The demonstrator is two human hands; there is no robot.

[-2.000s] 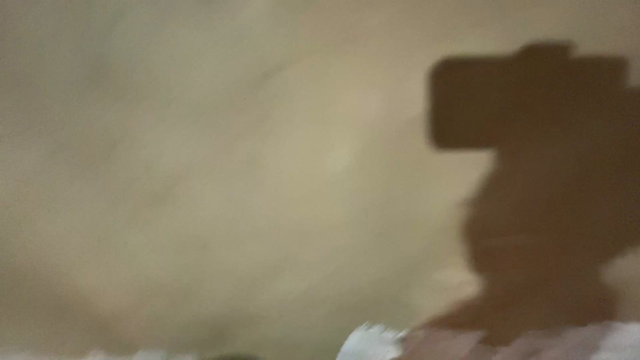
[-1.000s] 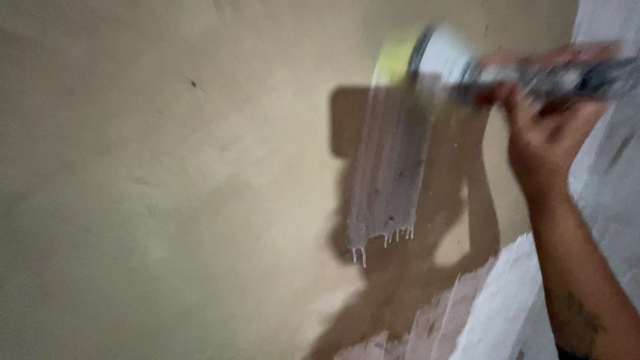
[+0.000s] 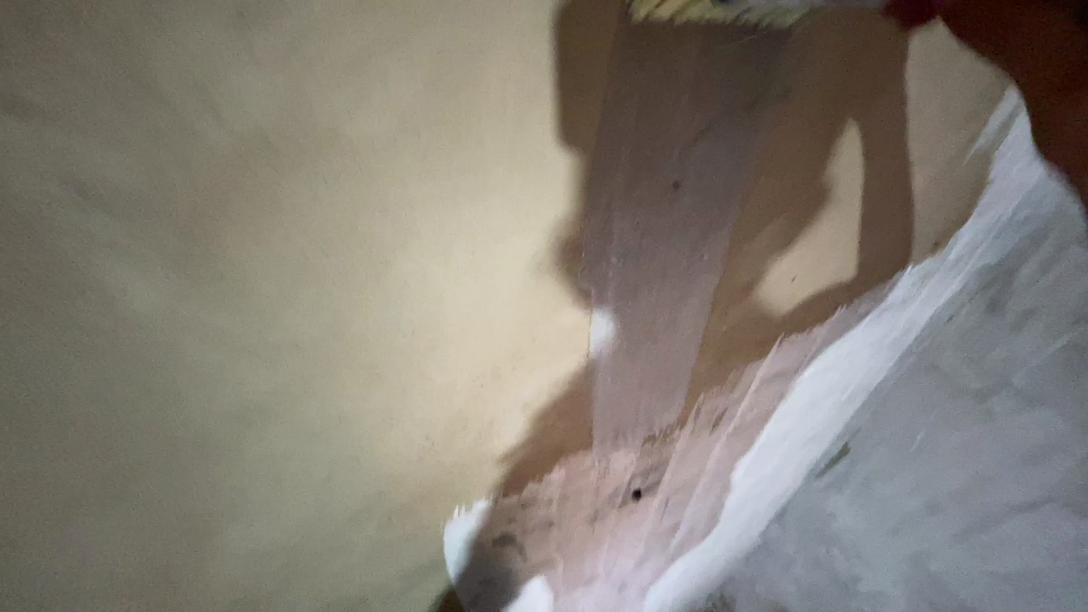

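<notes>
At the top edge, the pale yellow bristles of a wide paintbrush [image 3: 722,10] lie against a beige wall [image 3: 340,212]. My right hand [image 3: 922,12] is at the brush's handle, mostly cut off by the frame's top, with the dark forearm running down the right edge. Below the bristles a long strip of whitish wet paint [image 3: 654,246] runs down the wall, lying in shadow. It meets a rougher painted patch [image 3: 595,518] near the bottom. My left hand is out of view.
White paint [image 3: 816,408] crosses diagonally at the right, beside a grey-white painted area [image 3: 960,442]. A shadow of a head and raised arm falls on the wall. A small dark spot [image 3: 637,494] marks the lower patch.
The paint strip, which ended in drips above the lower painted patch one second ago, now reaches down into that patch. The view has shifted, leaving the brush and hand at the top edge.
</notes>
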